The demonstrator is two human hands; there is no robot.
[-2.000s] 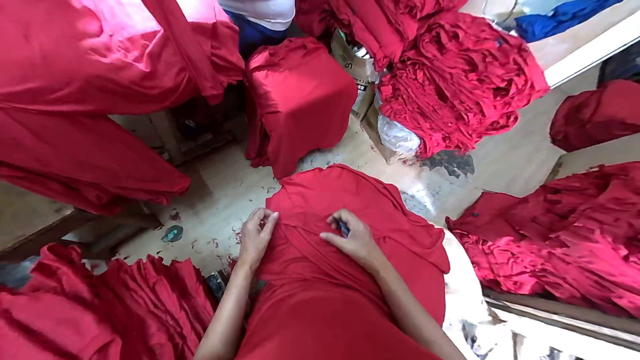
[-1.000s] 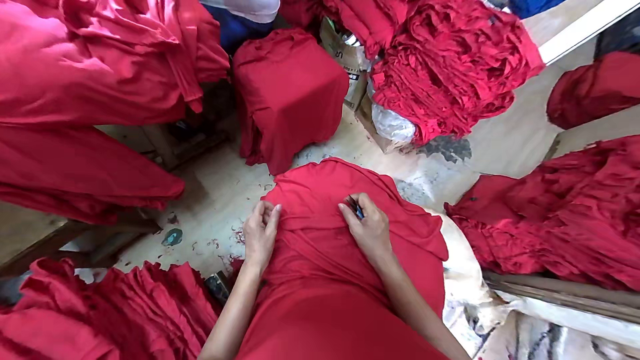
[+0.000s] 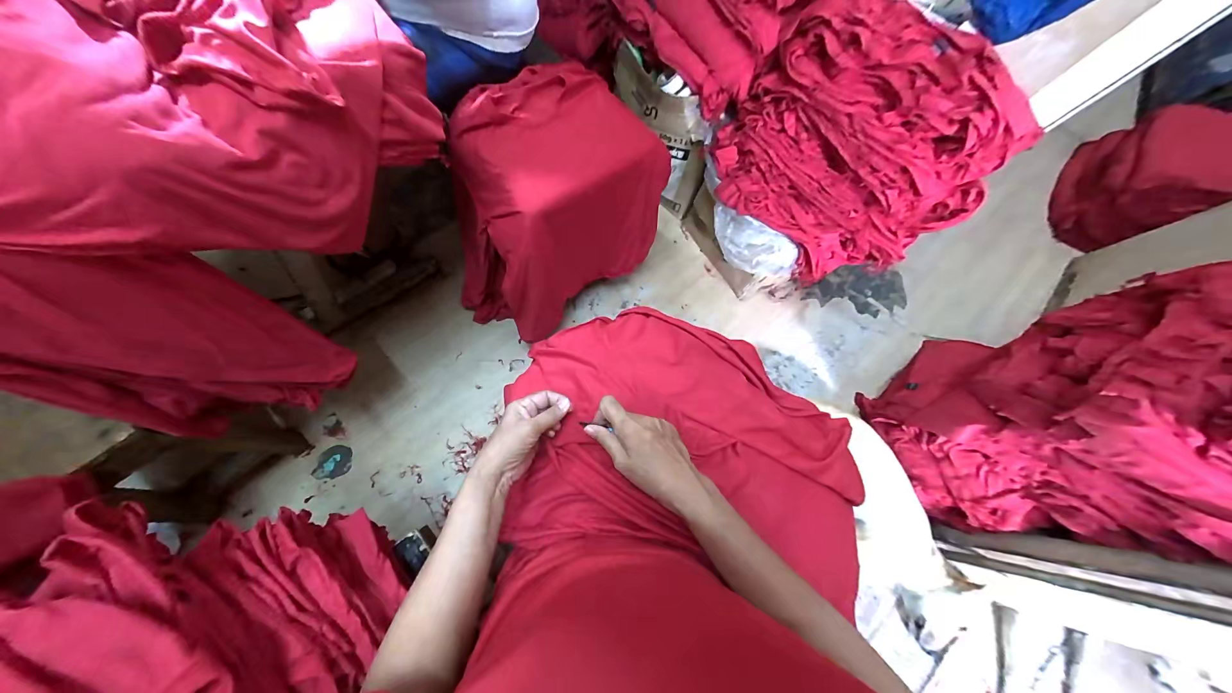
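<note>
A red cloth [image 3: 693, 385] lies spread over my lap and hangs forward toward the floor. My left hand [image 3: 527, 428] pinches this cloth near its left edge between thumb and fingertips. Close to its right is my right hand [image 3: 637, 443], its fingers closed around a small dark tool [image 3: 599, 424] whose tip points left. The tool is mostly covered by the fingers, so its kind cannot be told. The hands are a short way apart above the cloth.
Red fabric piles lie at upper left [image 3: 241, 125], lower left [image 3: 241, 597], top right [image 3: 857, 125] and right [image 3: 1088, 414]. A red-draped stack [image 3: 558, 183] stands ahead, beside a printed sack [image 3: 674, 125]. Thread scraps [image 3: 462, 452] litter the floor.
My right hand has moved left, closer to my left hand, with the small dark tool still in it. My left hand keeps its pinch near the cloth's left edge.
</note>
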